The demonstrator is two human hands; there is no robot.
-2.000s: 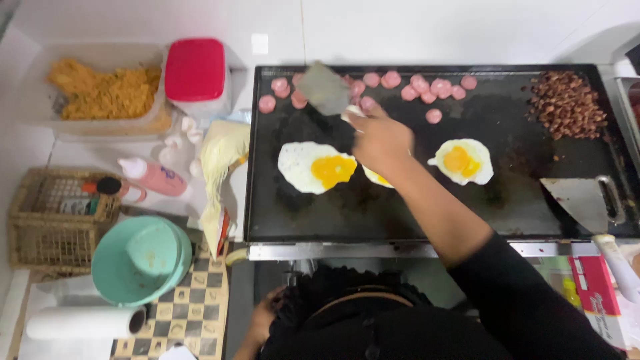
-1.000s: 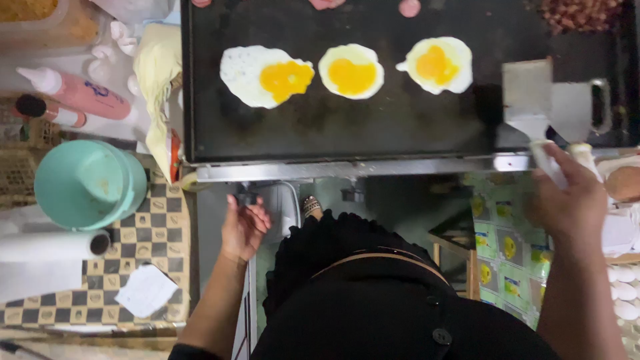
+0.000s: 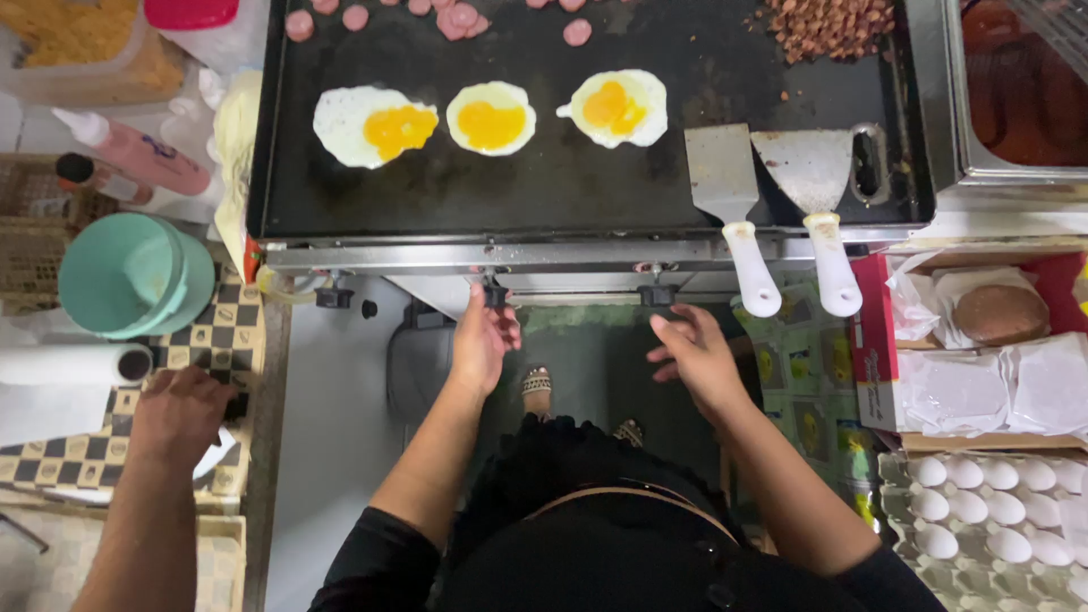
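Note:
My left hand [image 3: 483, 340] is at the griddle's middle black control knob [image 3: 493, 291], fingertips on or just below it; contact is not certain. My right hand [image 3: 693, 361], empty with fingers spread, is just below the right knob [image 3: 658, 294]. On the flat black griddle [image 3: 510, 200] lie three fried eggs: a left one [image 3: 376, 127], a middle one [image 3: 491, 119] and a right one [image 3: 619, 109]. Two white-handled metal spatulas, one straight [image 3: 722, 174] and one flared [image 3: 807, 170], rest on the griddle's front right, handles over the edge. Sausage slices [image 3: 459, 19] and chopped meat [image 3: 829, 25] lie farther back.
Another person's hand [image 3: 183, 416] is over the checkered paper [image 3: 64, 459] at left, near a paper roll [image 3: 68, 365] and a teal bucket [image 3: 127, 276]. At right are a box of wrapped patties [image 3: 875, 340], egg trays [image 3: 901, 493] and a metal pan of red sauce [image 3: 1024, 93].
My right hand has let go of the straight spatula and moved left to below the right knob. My left hand has come up by the middle knob. Another person's arm has entered at left.

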